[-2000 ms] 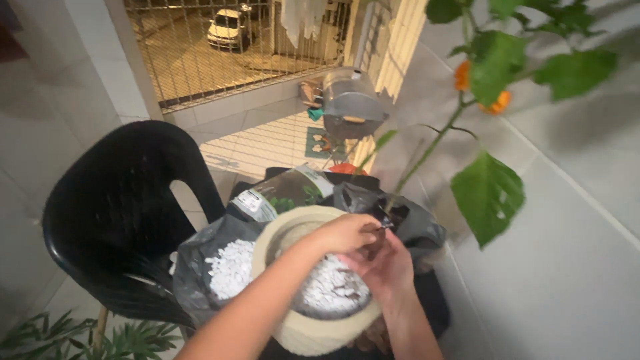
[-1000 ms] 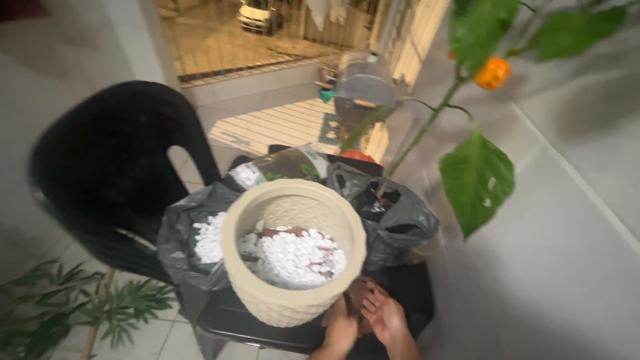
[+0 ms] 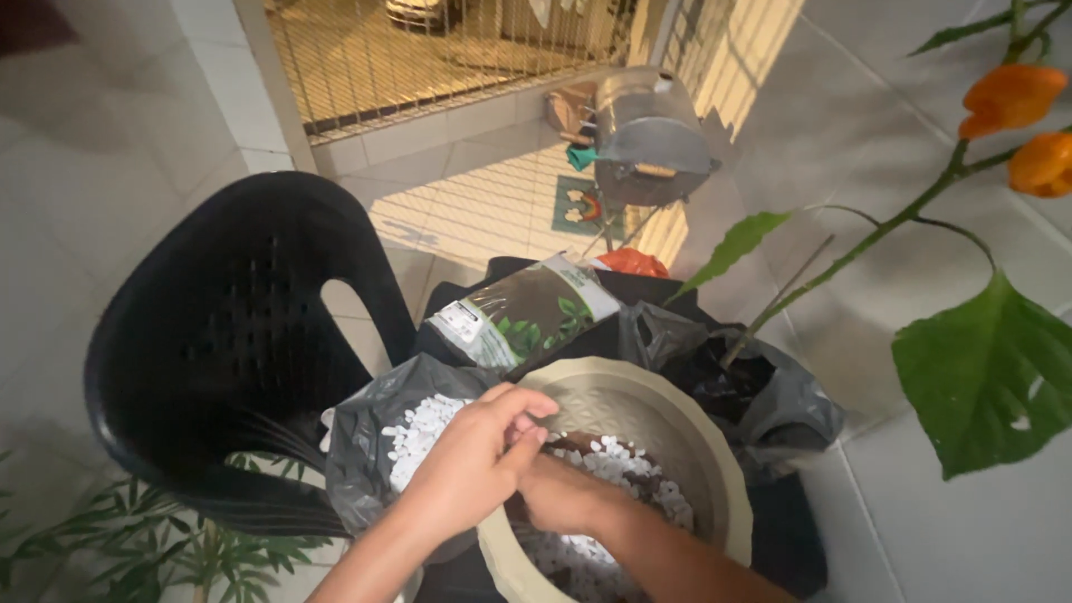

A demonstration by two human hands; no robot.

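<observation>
A beige plastic plant pot [image 3: 737, 511] holds white pebbles [image 3: 615, 461] and brown pieces that look like bark or clay. My left hand [image 3: 481, 452] is over the pot's left rim, its fingers bent and close to my right hand [image 3: 557, 494], which reaches inside the pot. The right fingertips are hidden behind the left hand, and whether either hand holds anything cannot be made out. Left of the pot, a dark plastic bag [image 3: 360, 452] contains more white pebbles [image 3: 419, 431]. Behind it lies a printed bag of soil [image 3: 536, 310].
A black plastic chair [image 3: 226, 335] stands at the left above a leafy plant [image 3: 209, 544]. At the right, a pepper plant [image 3: 879, 226] with orange fruit rises from a black bag [image 3: 779, 402] against the tiled wall. A barbecue grill [image 3: 649, 138] stands farther back near the railing.
Both hands have moved from beside the pot's lower right side to over and inside its left part. Two seconds ago they were together above the pot's right side.
</observation>
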